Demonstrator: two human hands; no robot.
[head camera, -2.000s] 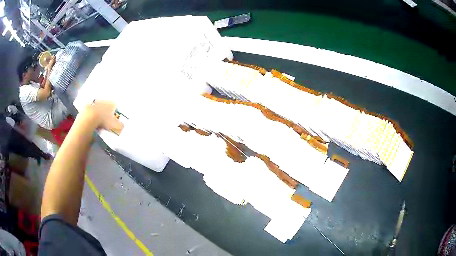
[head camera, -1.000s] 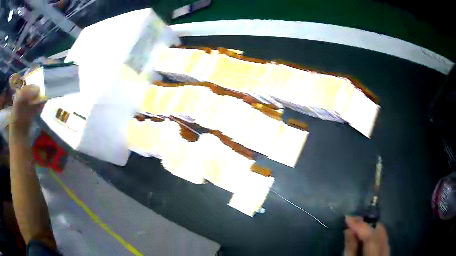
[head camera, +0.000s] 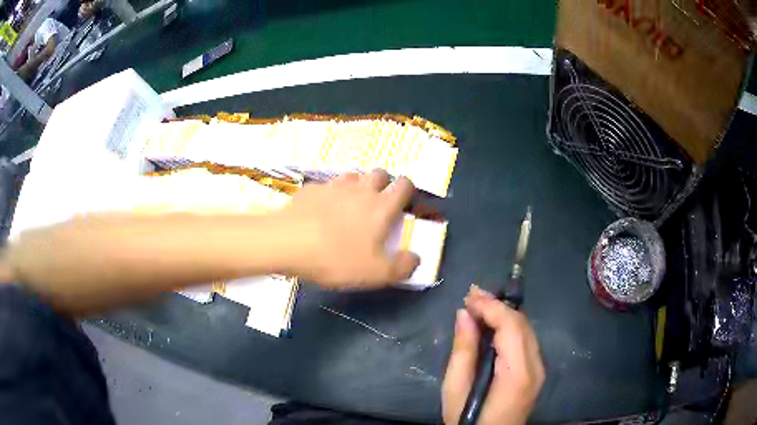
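Note:
My left hand (head camera: 353, 232) reaches across from the left over the rows of white display modules (head camera: 299, 145). Its thumb and fingers are around a white display module (head camera: 427, 249) with yellow edge lines and a dark orange tail; its left part is hidden by the hand. My right hand (head camera: 498, 357) holds the black-handled soldering iron (head camera: 512, 286), its silvery tip pointing away from me over the dark green mat. The lowest row's end module (head camera: 272, 311) lies left of the thin wire strand (head camera: 357, 322).
A white foam block (head camera: 91, 133) stands at the left. A fan with a round wire grille (head camera: 610, 141) and a brown cardboard piece (head camera: 656, 62) are at the upper right. A round tin with silvery contents (head camera: 627, 264) sits below. A white rail (head camera: 398, 62) edges the green belt.
The view has turned right, showing fan and tin. My left hand has moved from the foam block to the modules and has one between its fingers. My right hand has come in and taken the iron.

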